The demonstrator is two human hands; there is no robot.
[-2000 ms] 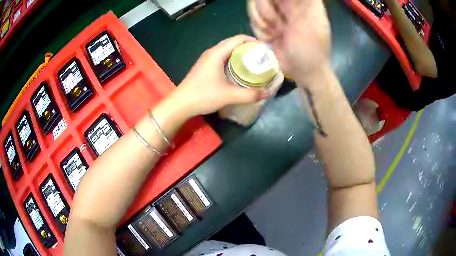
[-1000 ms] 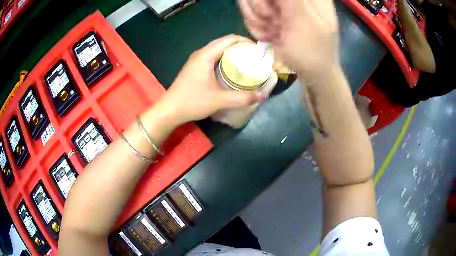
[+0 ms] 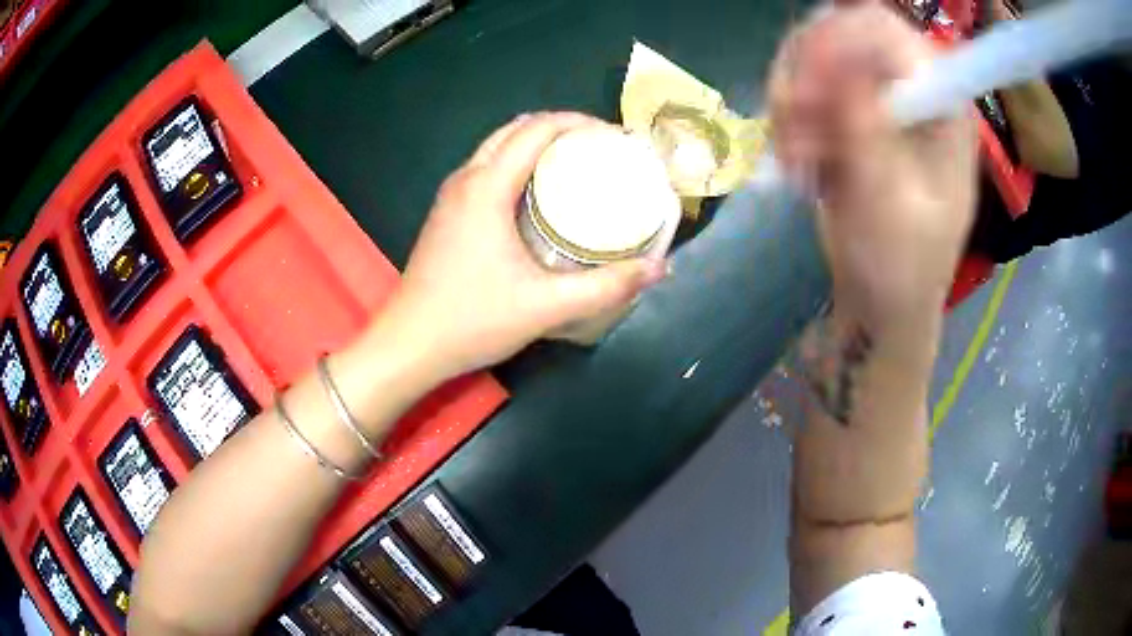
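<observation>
The pale drink bottle (image 3: 598, 199) with a round lid stands or is held upright over the green bench. My left hand (image 3: 497, 236) is wrapped around it, with its thumb along the near side. My right hand (image 3: 869, 112) is raised to the right of the bottle, blurred, and grips a long white straw (image 3: 1012, 56) that points to the upper right and is cut off by the frame edge. A tan crumpled paper wrapper (image 3: 689, 137) lies just behind the bottle, with a pale round shape inside it.
A red tray (image 3: 298, 280) with several black phones (image 3: 193, 168) in pockets lies at left. Dark batteries (image 3: 428, 534) with white strips lie along the bench's near edge. A small white scrap (image 3: 691, 369) lies on the bench. A grey-white box (image 3: 379, 19) is at the back. Another person's arm (image 3: 1043, 124) shows at right.
My right hand has moved away from the lid to the right, and the straw now shows in it. The wrapper behind the bottle has come into full view. The tray has shifted left in the picture.
</observation>
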